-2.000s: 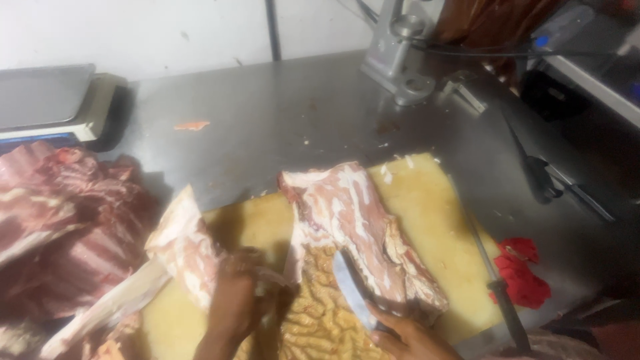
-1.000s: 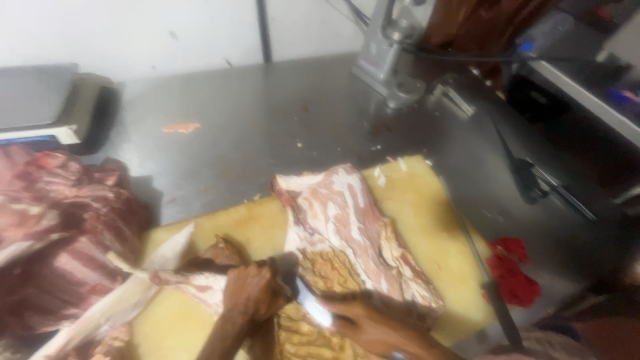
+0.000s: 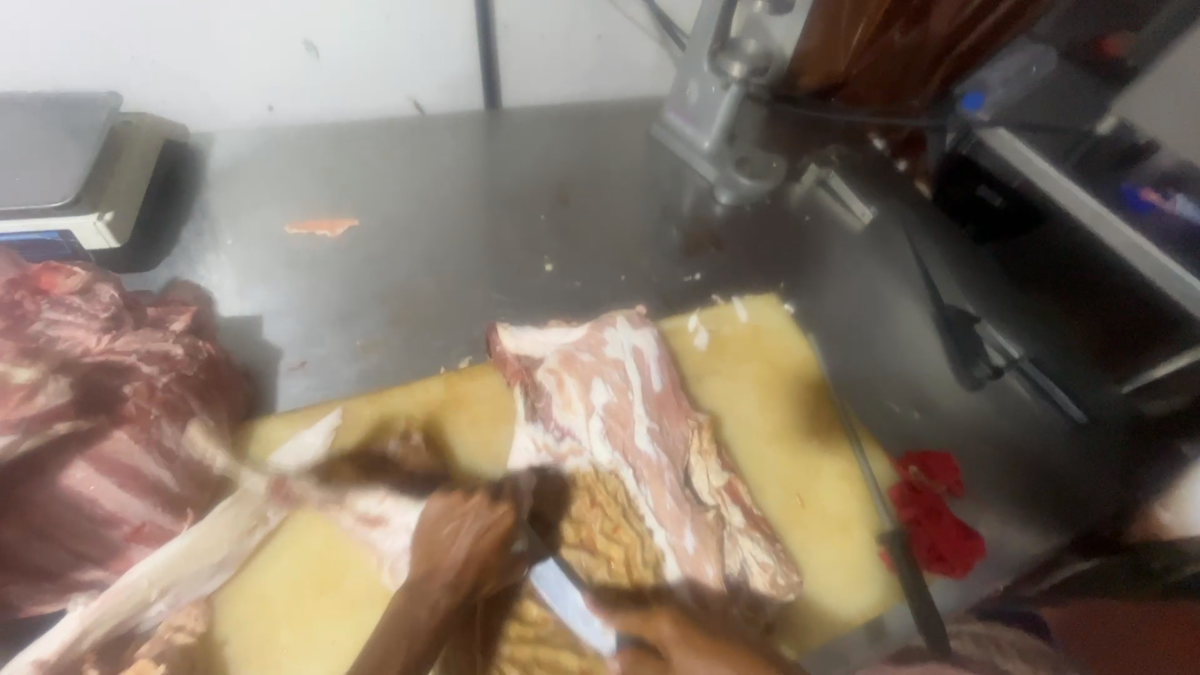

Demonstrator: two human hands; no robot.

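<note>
On the yellow cutting board (image 3: 750, 403) lies a slab of raw meat (image 3: 600, 403) with white fat streaks, a tan wrinkled piece (image 3: 609, 525) against its lower left side. My left hand (image 3: 464, 539) is closed on a strip of pale meat (image 3: 380, 520) that stretches off to the left. Close to it, my right hand (image 3: 684, 633) grips a knife (image 3: 567, 600) by its handle, the blade pointing up and left toward the left hand's fingers. Motion blur hides exactly where the tip touches.
A pile of raw meat (image 3: 103, 422) and a long pale piece (image 3: 178, 562) lie left, below a scale (image 3: 56, 155). A sharpening steel (image 3: 905, 572) rests along the board's right edge beside a red cloth-like item (image 3: 937, 511). A metal stand (image 3: 727, 112) and another knife (image 3: 947, 309) are farther back.
The pale meat piece that stood raised by my left hand two seconds ago now stretches low to the left. My right hand and knife have moved from the slab toward my left hand.
</note>
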